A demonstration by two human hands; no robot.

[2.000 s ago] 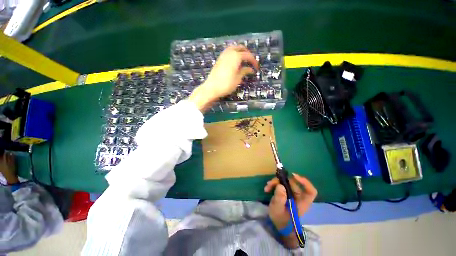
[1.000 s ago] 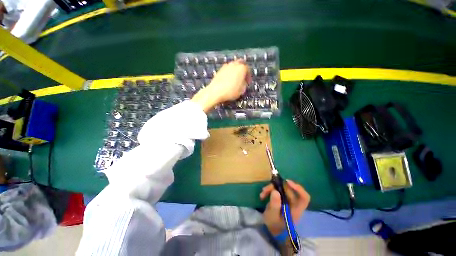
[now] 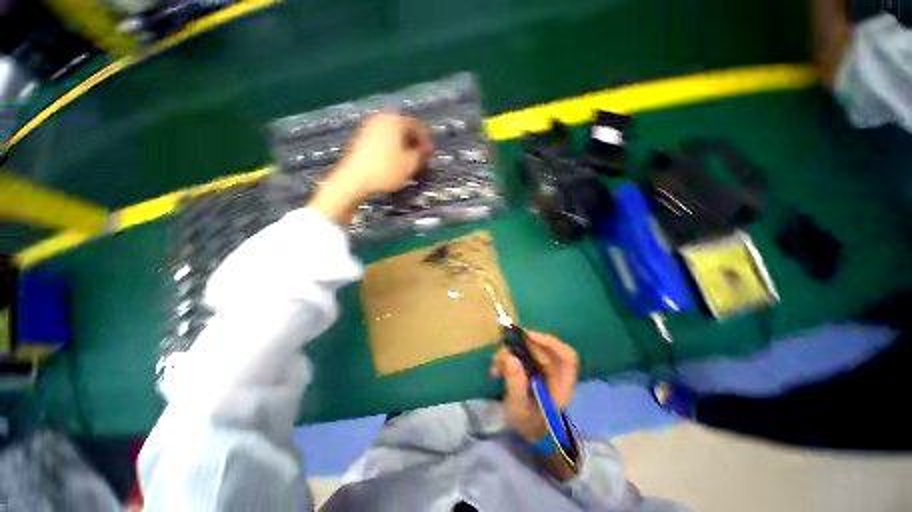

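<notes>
The view is blurred. My left hand is over the right blister tray, its fingers bent down among the modules; what they hold, if anything, is hidden. My right hand grips the soldering iron like a pen, its metal tip pointing up at the right part of the brown work board. Dark leaded components lie at the board's top edge. A small silvery module lies below them. The left blister tray is partly covered by my left sleeve.
To the right are the fume fan, the blue soldering station, the black iron stand and the sponge tray. Another person's sleeve shows at top right, and a dark-clothed limb at lower right. Another blue box stands at far left.
The camera view has turned and shifted, so the bench appears tilted and further left. My left hand stays over the right tray. A person's sleeve has appeared at top right, and the dark limb reaches further in.
</notes>
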